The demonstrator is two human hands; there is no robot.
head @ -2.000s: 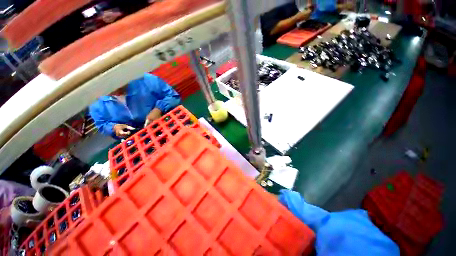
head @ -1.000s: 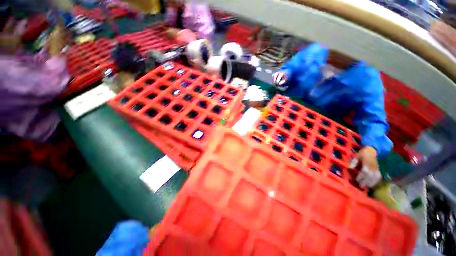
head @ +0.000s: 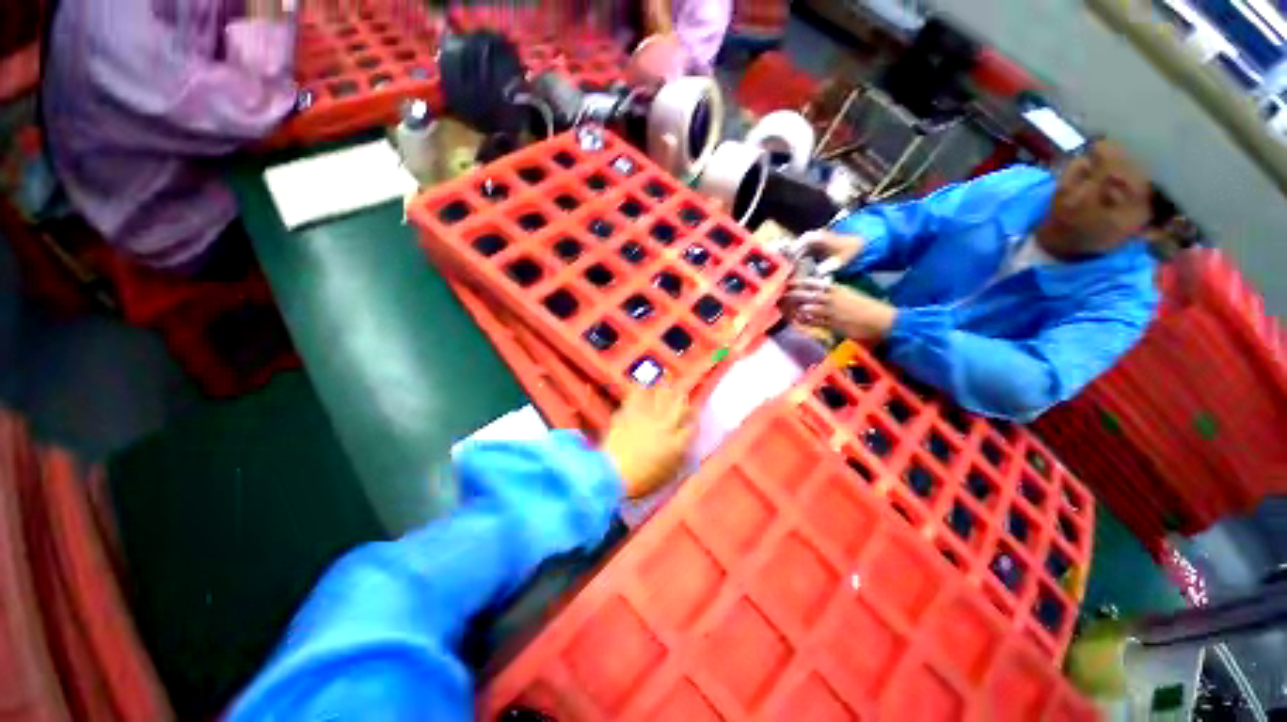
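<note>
A large red pocket tray (head: pixel 790 564) with empty pockets fills the bottom centre, tilted and cut off by the lower edge. My left hand (head: pixel 652 440), in a blue sleeve, reaches to the near corner of a red tray with dark parts in its pockets (head: pixel 600 268). That tray sits askew on other red trays. The hand is blurred, and whether its fingers grip the tray cannot be told. A second red tray with dark parts (head: pixel 939 473) lies partly behind the empty tray. My right hand is not in view.
A blue-coated person (head: pixel 1016 296) sits across the bench, hands near the filled trays. Stacked red trays (head: pixel 1200 381) stand on the right. White rolls (head: pixel 687 124) lie behind the trays. A white board (head: pixel 339 184) lies on the green bench (head: pixel 374 339). A pink-coated person (head: pixel 141 127) is at upper left.
The view has swung left from the post and white board. My left hand has come in from the lower left to the filled tray's corner. The large empty tray now sits lower in view.
</note>
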